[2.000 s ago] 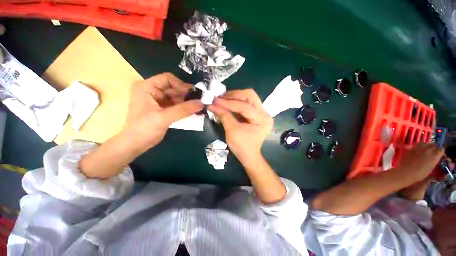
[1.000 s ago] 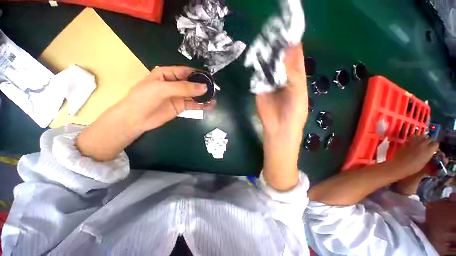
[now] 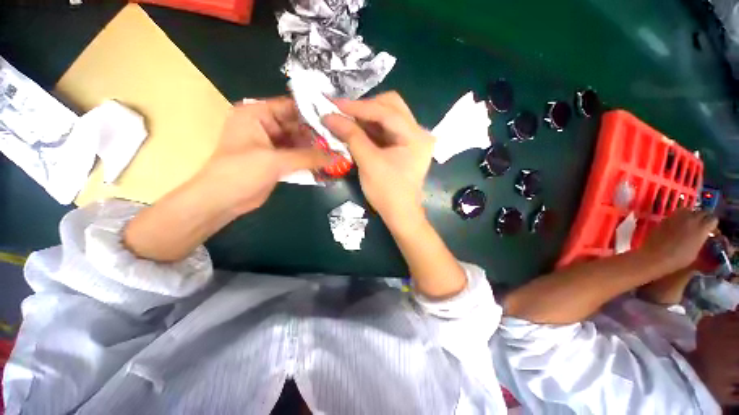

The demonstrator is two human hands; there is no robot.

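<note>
My left hand holds a small round watch head at its fingertips; its face shows red and is partly covered by fingers. My right hand pinches a white wipe that lies against the watch head's upper side. The two hands are close together, fingertips nearly touching. A crumpled grey-black and white heap of used wipes lies just beyond the hands. Several black watch heads lie to the right of my hands. A flat white wipe lies between them and my right hand.
A small crumpled white piece lies below my hands. At left are a tan sheet, a folded white cloth and a printed white packet. A red tray stands at right, where another person's arm reaches. Another red tray shows at the top.
A second ago my right hand was raised at the right with a blurred grey-white wipe; it is now back at the watch head with a white wipe. The watch head has changed from black to red-looking.
</note>
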